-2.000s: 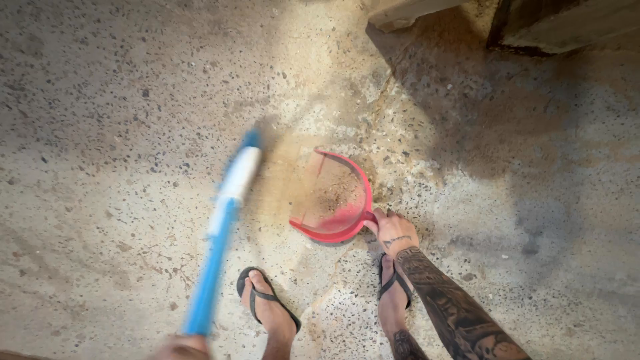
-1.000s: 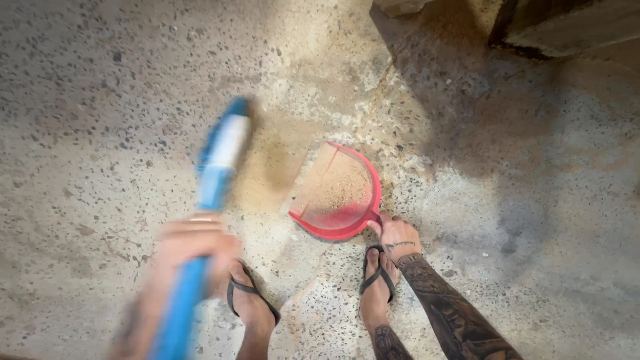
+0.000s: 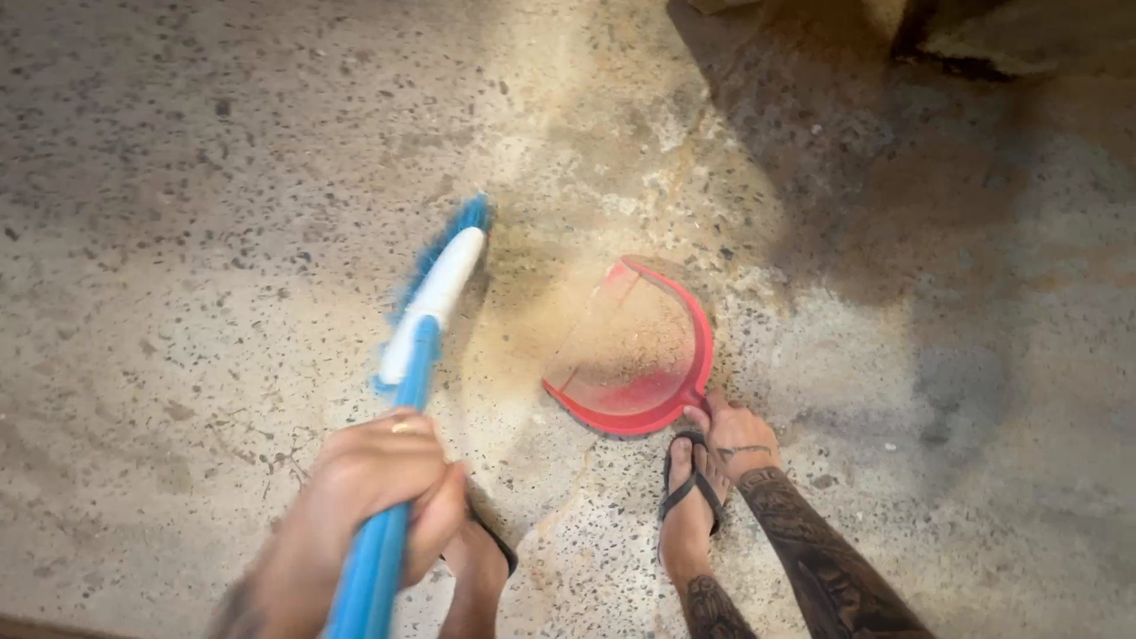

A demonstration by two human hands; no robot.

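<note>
My left hand (image 3: 390, 484) is closed around the blue handle of a broom (image 3: 435, 302), which has a white head and blue bristles. The broom head is tilted, left of a red dustpan (image 3: 707, 342), with a gap between them. Fine tan dust and grit (image 3: 652, 333) lie in the pan, and a dusty patch spreads on the floor at its front lip. My right hand (image 3: 737, 439) grips the dustpan's short handle at the pan's lower right. My fingers partly hide that handle.
My feet in black flip-flops stand below the dustpan, the right one (image 3: 692, 488) close to its handle and the left one (image 3: 484, 541) partly behind my left hand. The speckled concrete floor (image 3: 222, 266) is stained. A dark-edged block (image 3: 1021, 40) stands at the upper right, casting shadow.
My left hand, low at the frame's edge two seconds ago, is now farther up in view on the broom handle. The dustpan stays in my right hand.
</note>
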